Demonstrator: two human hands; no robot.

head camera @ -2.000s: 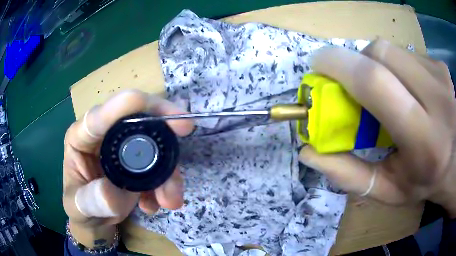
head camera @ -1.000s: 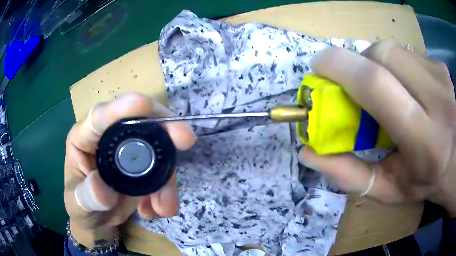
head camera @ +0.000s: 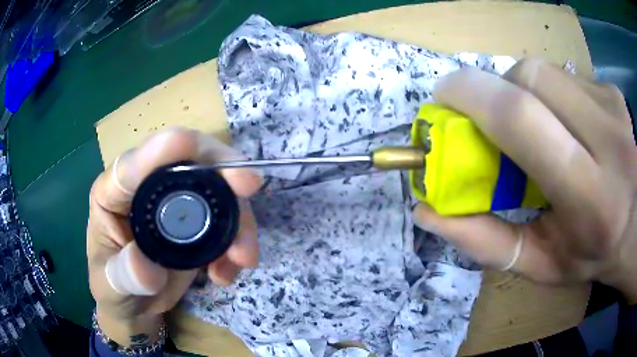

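My left hand (head camera: pixel 133 244) holds a round black part (head camera: pixel 150 240) face up by its edge, at frame left. A flat silver centre (head camera: pixel 184 217) sits in the black part, with a ring of small marks around it. My right hand (head camera: pixel 552 167) grips the thick yellow handle (head camera: pixel 457 164) with a blue band. From the handle run a brass collar (head camera: pixel 398 158) and a thin silver shaft (head camera: pixel 307 161). The shaft's tip lies at the upper rim of the black part. Pale finger cots cover several fingers.
A crumpled white cloth (head camera: pixel 335 258) with dark specks lies under the hands on a tan board (head camera: pixel 167 101). The board rests on a green surface (head camera: pixel 63 157). A blue object (head camera: pixel 29 78) and clear plastic (head camera: pixel 91 21) are at upper left.
The black part has shifted slightly left in my left hand's fingers, which have moved a little. The tool and my right hand have moved very slightly left.
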